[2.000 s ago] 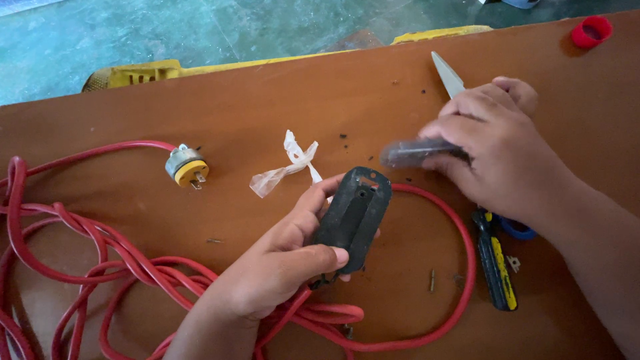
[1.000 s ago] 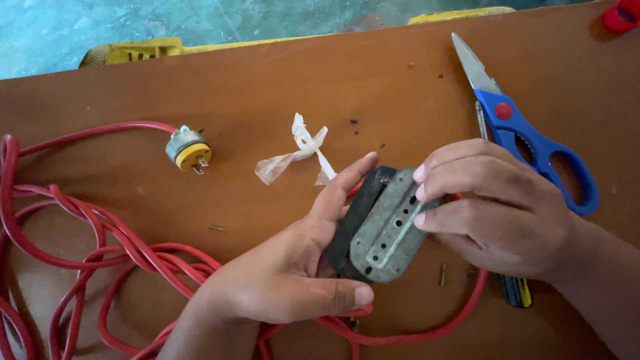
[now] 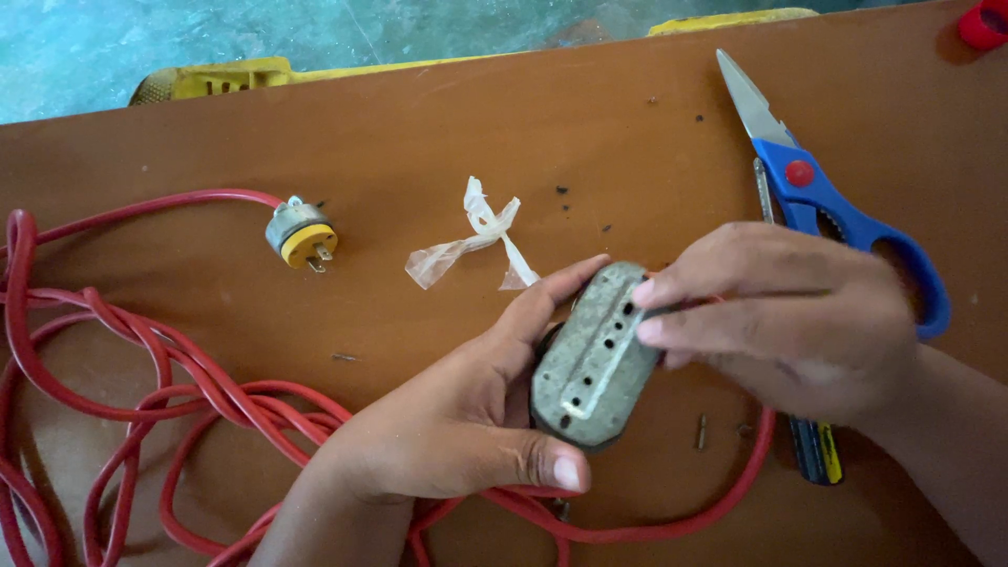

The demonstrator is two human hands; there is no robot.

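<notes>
Between my hands is a grey metal plate with a row of dark holes (image 3: 602, 354), lying over a black housing that shows only at its edges. My left hand (image 3: 480, 409) grips the housing and plate from the left, thumb at the lower end. The fingertips of my right hand (image 3: 776, 323) touch the plate's upper right side; whether they grip it cannot be told. Red cable (image 3: 709, 516) runs below and right of the housing. At the left, a yellow and metal plug (image 3: 303, 236) with its prongs showing ends another stretch of red cable.
Blue-handled scissors (image 3: 835, 189) lie at the right, partly behind my right hand, near a black and yellow screwdriver handle (image 3: 817, 453). A knotted strip of clear plastic (image 3: 488, 228), a small screw (image 3: 701, 431) and a red cap (image 3: 984, 25) are on the brown table (image 3: 394, 134). Coiled cable covers the lower left.
My right hand has brought the grey plate over onto the black housing, whose bare face showed two seconds ago. The scissors, mostly covered by that hand earlier, now show largely uncovered.
</notes>
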